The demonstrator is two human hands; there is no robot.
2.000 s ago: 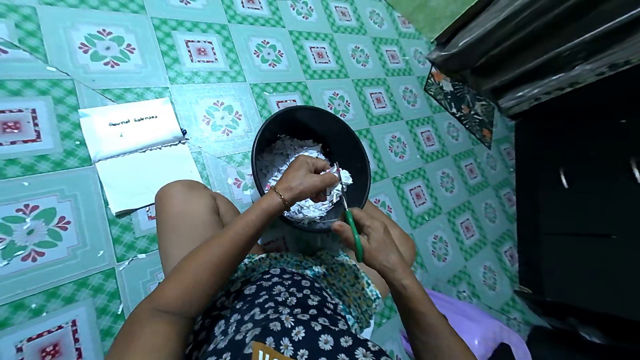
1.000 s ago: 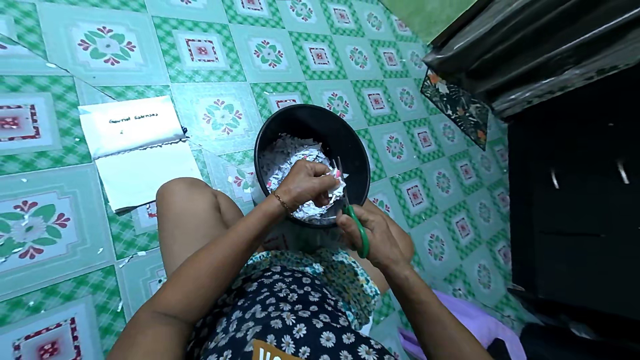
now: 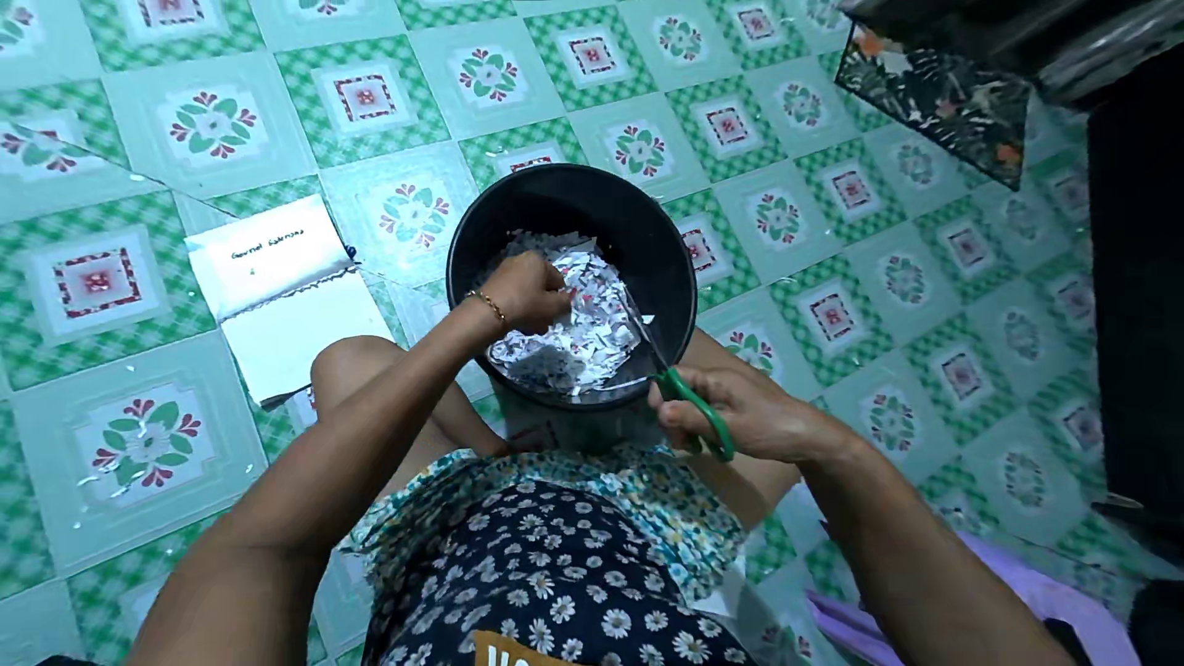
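A round black plastic bucket stands on the floor between my legs, partly filled with small cut paper pieces. My left hand, a bracelet at its wrist, is over the pieces inside the bucket with its fingers drawn together; whether it pinches some paper is hidden. My right hand holds green-handled scissors at the bucket's near right rim, their blades pointing up and left over the paper.
An open spiral notebook bearing handwriting lies on the patterned tile floor at the left. Tiny scraps dot the tiles. A dark floral cloth lies upper right, near black furniture. A purple item is lower right.
My left hand has moved slightly away from the scissors, leftward over the bucket. The scissors remain in my right hand, their blades now apart from the left fingers.
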